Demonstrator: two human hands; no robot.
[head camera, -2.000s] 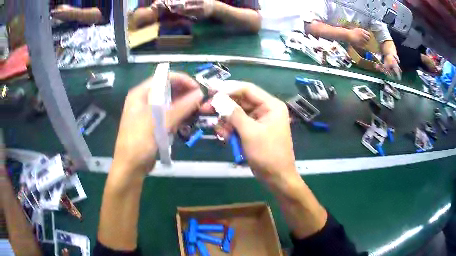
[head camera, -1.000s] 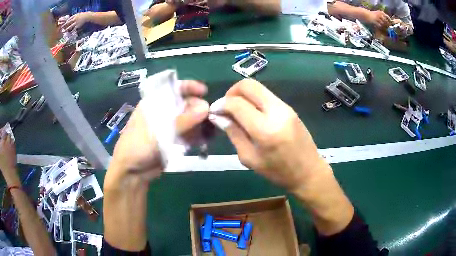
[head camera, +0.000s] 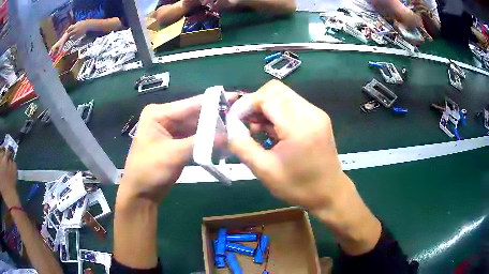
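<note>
My left hand (head camera: 161, 142) holds a white plastic housing (head camera: 207, 128) upright, turned nearly edge-on. My right hand (head camera: 289, 134) is at the housing's right side, with its fingertips pinched near the upper inner edge. White coverings show on the right fingertips. Whatever the right fingers pinch is mostly hidden; a thin red wire shows between the hands. A small blue part (head camera: 267, 143) shows below the right fingers; I cannot tell whether it is held. A cardboard box (head camera: 289, 235) with several blue batteries (head camera: 241, 249) lies before me.
The dark green conveyor (head camera: 332, 118) carries spaced units, edged by pale rails. A pile of white housings (head camera: 69, 200) lies at left, beside another person's arm (head camera: 24, 225). A grey post (head camera: 56, 101) rises at left. Other workers' hands are at the far side, near housing piles and an open box.
The housing has turned and moved right, closer to my right hand. The right fingers have moved from in front of the left fingertips to the housing's edge. Units on the conveyor have shifted slightly.
</note>
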